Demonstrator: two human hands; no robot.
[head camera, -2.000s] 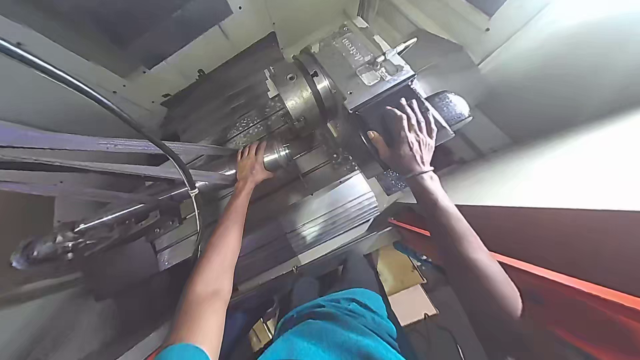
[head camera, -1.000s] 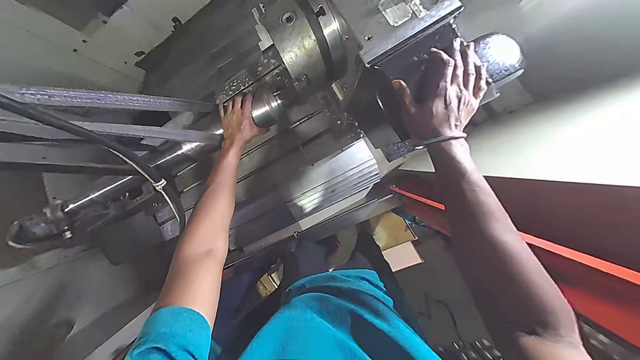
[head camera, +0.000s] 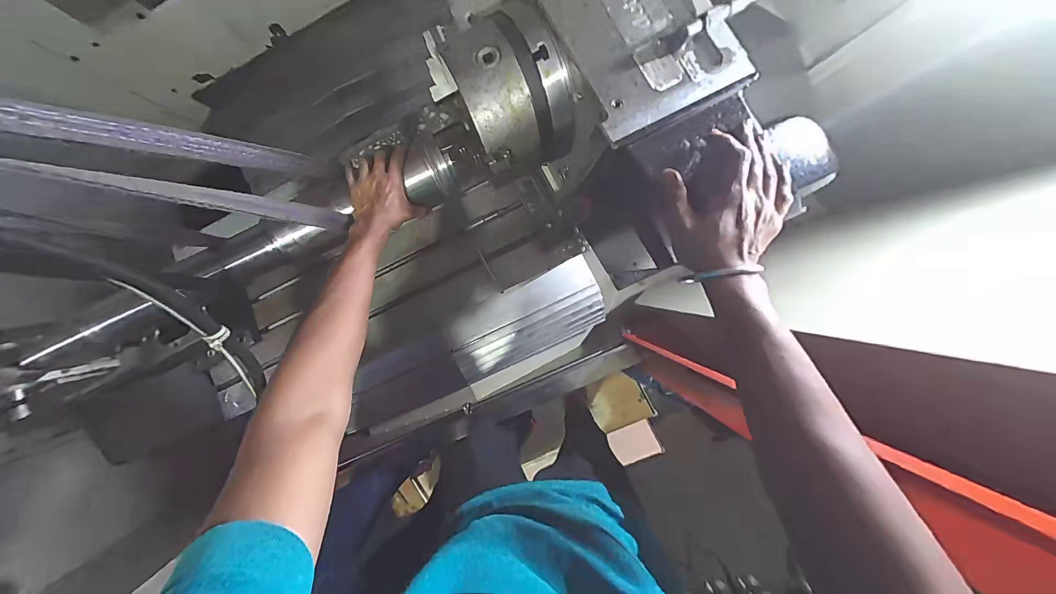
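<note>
A shiny metal cylinder (head camera: 427, 173) lies in line with a jawed chuck (head camera: 520, 91) inside a machine. My left hand (head camera: 381, 191) rests over the cylinder's left part, fingers spread over its top; whether it grips is hidden. Further left, a long polished shaft (head camera: 289, 239) runs down toward the lower left. To the right of the chuck, my right hand (head camera: 734, 198) lies with spread fingers on a dark housing (head camera: 701, 140) below a metal block (head camera: 652, 49). A band circles that wrist. Beyond its fingers is a rounded metal motor-like part (head camera: 800, 148).
Ribbed metal way covers (head camera: 536, 318) lie below the chuck. Pale straps (head camera: 165, 148) and a black hose (head camera: 157, 289) with a tie cross the left side. A red-orange edge (head camera: 949, 483) runs along the lower right. A cardboard piece (head camera: 619, 402) lies near my feet.
The view has moved closer to the chuck and block. My left hand stays at the cylinder, and my right hand stays on the dark housing.
</note>
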